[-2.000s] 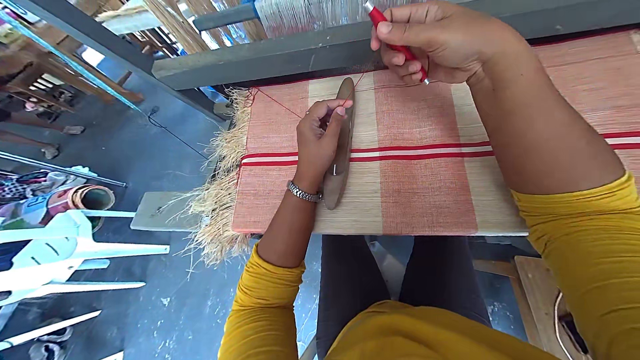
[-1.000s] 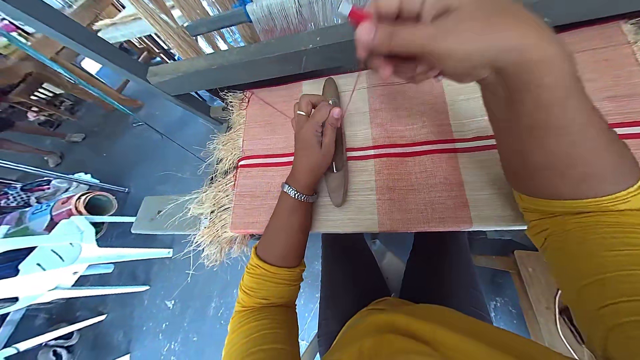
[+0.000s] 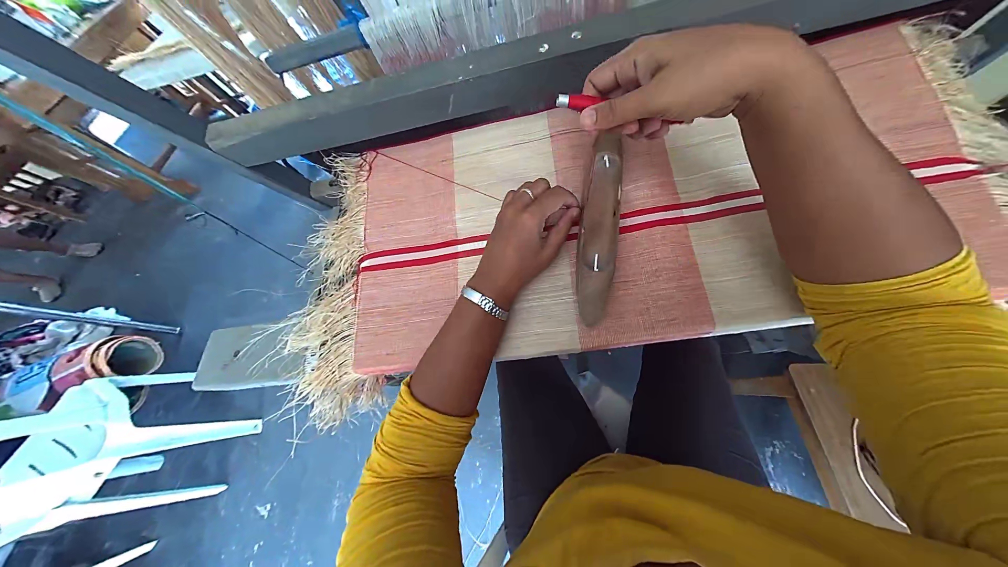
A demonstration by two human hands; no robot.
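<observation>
A wooden loom shuttle [image 3: 599, 228] lies lengthwise on the woven cloth [image 3: 693, 268], which has pink and cream bands crossed by red and white stripes. My left hand [image 3: 535, 224] is just left of the shuttle, fingertips pinched together by its edge; a thin red thread runs from the cloth's upper left corner to these fingers. Above the shuttle's far end, my right hand [image 3: 654, 90] grips a bobbin of red thread [image 3: 583, 101] with a pale metallic tip. Whether the left fingers also touch the shuttle cannot be told.
The loom's grey beam [image 3: 409, 102] crosses behind the cloth, with warp threads [image 3: 488, 31] beyond it. Raffia-like fringe [image 3: 327, 315] hangs along the cloth's left edge. White plastic furniture [image 3: 87, 441] stands at lower left, near a rolled sheet [image 3: 130, 358]. A person's feet show at far left.
My left hand held the shuttle before; the shuttle now lies to the right of that hand. My right hand has moved with the red bobbin, whose pale end now points left.
</observation>
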